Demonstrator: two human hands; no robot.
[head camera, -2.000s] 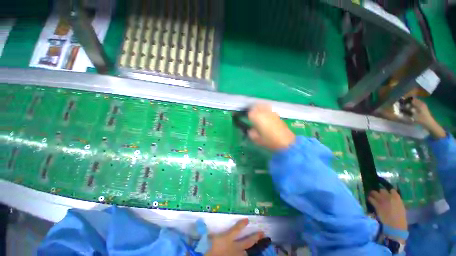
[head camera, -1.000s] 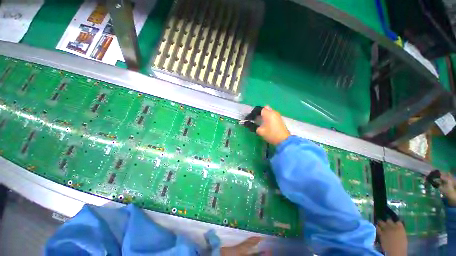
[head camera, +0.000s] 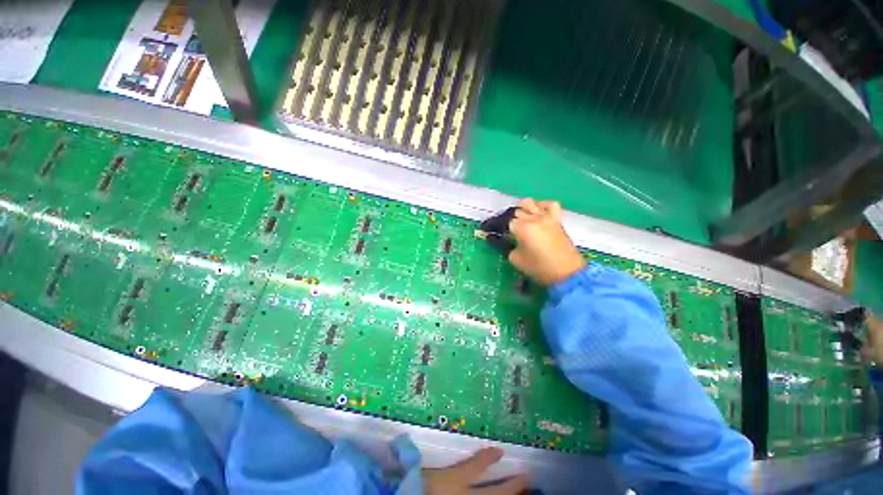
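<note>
Green PCB panels (head camera: 252, 290) with dark components lie in a row between the rails. My right hand (head camera: 547, 242) reaches to the panels' far edge, with black finger cots on its pinched fingertips. A small pale part, like a connector (head camera: 487, 233), shows at those fingertips, low against the board; the cots hide most of it. My left hand (head camera: 476, 476) lies over the near rail with its fingers apart, cut off by the bottom edge of the picture. A clear tray (head camera: 373, 145) with rows of cream-gold connectors stands on the green shelf beyond the far rail.
The far rail (head camera: 319, 172) runs between boards and shelf. A metal post (head camera: 225, 58) stands left of the tray, near instruction sheets (head camera: 150, 68). Clear ribbed plastic lies right of the tray. A black crossbar (head camera: 751, 372) crosses a board gap. Another person's hand (head camera: 873, 338) is at far right.
The view has shifted and turned. My right hand stays by the panels' far edge, now sharper with its cots at the pale part. The neighbouring hand at lower right has left the picture.
</note>
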